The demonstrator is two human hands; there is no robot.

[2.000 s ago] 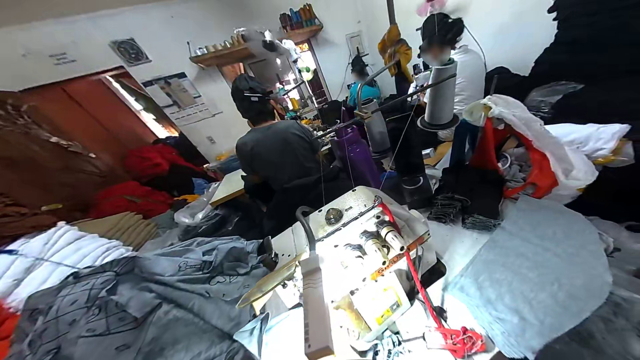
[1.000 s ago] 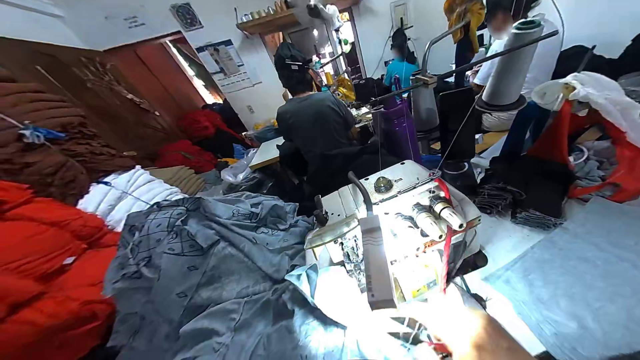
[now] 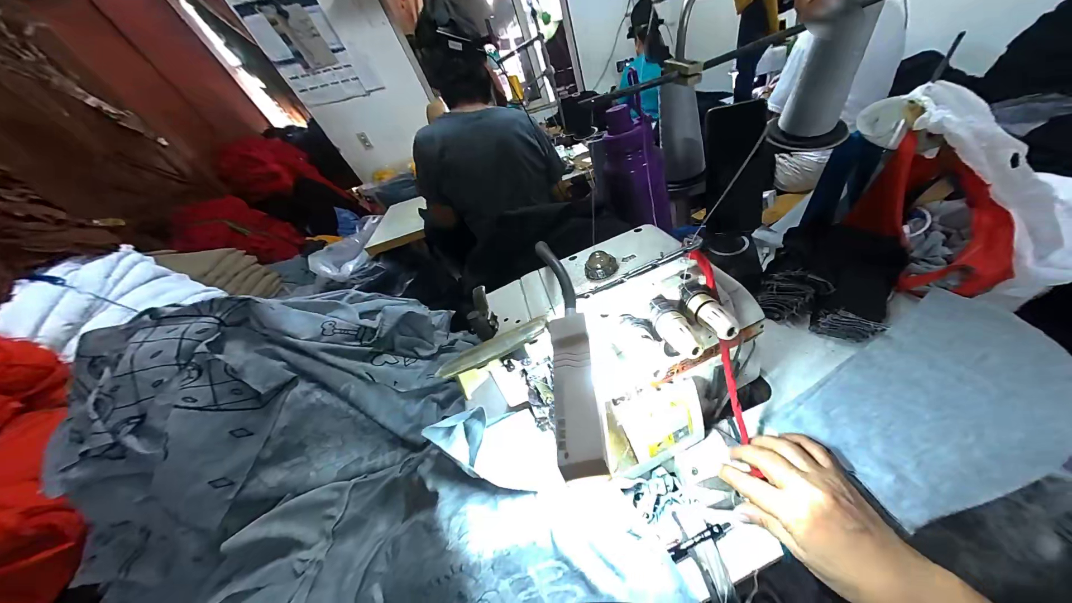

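Observation:
My right hand [image 3: 800, 498] rests at the lower right of the sewing machine, its fingertips at the lower end of a red cord [image 3: 727, 368]; whether they grip it I cannot tell. The white industrial sewing machine [image 3: 645, 310], probably an overlock, stands in the middle with a lit lamp [image 3: 578, 394] on a bent neck. Grey printed fabric [image 3: 293, 452] lies heaped left of and in front of it. A small dark metal tool or part [image 3: 699, 540] and fabric scraps [image 3: 657, 494] lie left of my hand. My left hand is out of view.
Light blue-grey cloth pieces [image 3: 938, 402] lie at right, below a red and white bag [image 3: 997, 209]. A purple bottle [image 3: 632, 172] and thread cones [image 3: 816, 79] stand behind the machine. White [image 3: 109, 289] and red garments [image 3: 33, 469] are piled at left. A co-worker [image 3: 490, 159] sits ahead.
My right hand, absent two seconds ago and blurred at the bottom edge one second ago, now shows clearly right of the machine's base. The view has shifted closer to the machine.

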